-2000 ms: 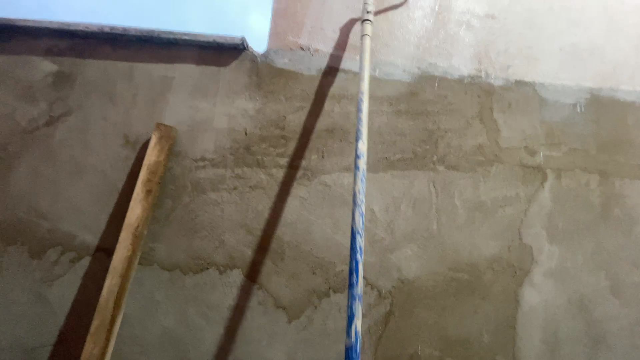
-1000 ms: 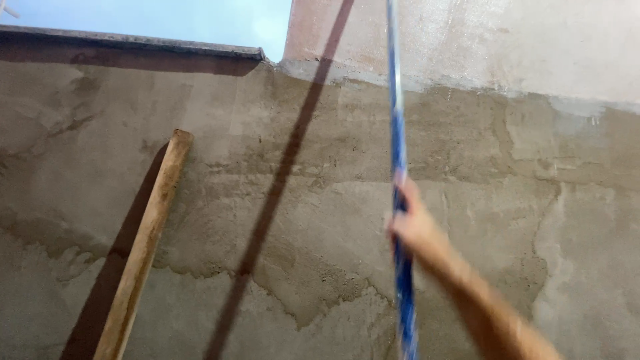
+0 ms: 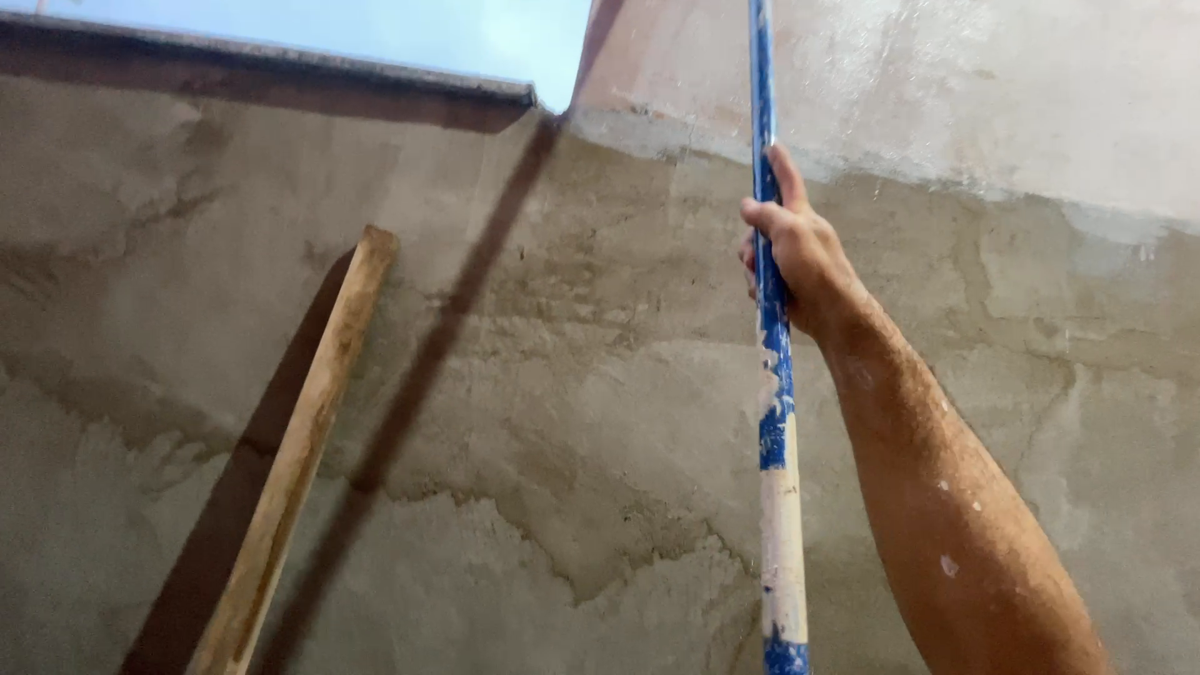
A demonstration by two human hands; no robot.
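My right hand (image 3: pixel 797 246) is raised and wrapped around a long pole (image 3: pixel 772 375), blue with worn, whitish paint-spattered stretches. One finger points up along the shaft. The pole stands nearly upright in front of the wall and runs out of view at top and bottom, so both its ends are hidden. Small whitish spots mark my forearm. My left hand is out of view.
A wooden board (image 3: pixel 314 412) leans at the left against the rough plastered wall (image 3: pixel 562 394). A dark ledge (image 3: pixel 281 70) tops the wall at upper left, with sky above. A paler wall section (image 3: pixel 937 84) rises at upper right. The pole casts a long slanting shadow.
My right hand, absent from the oldest frame, has come in from the right and holds the pole, higher in view now than a second ago. More of the pole's blue part shows at the top.
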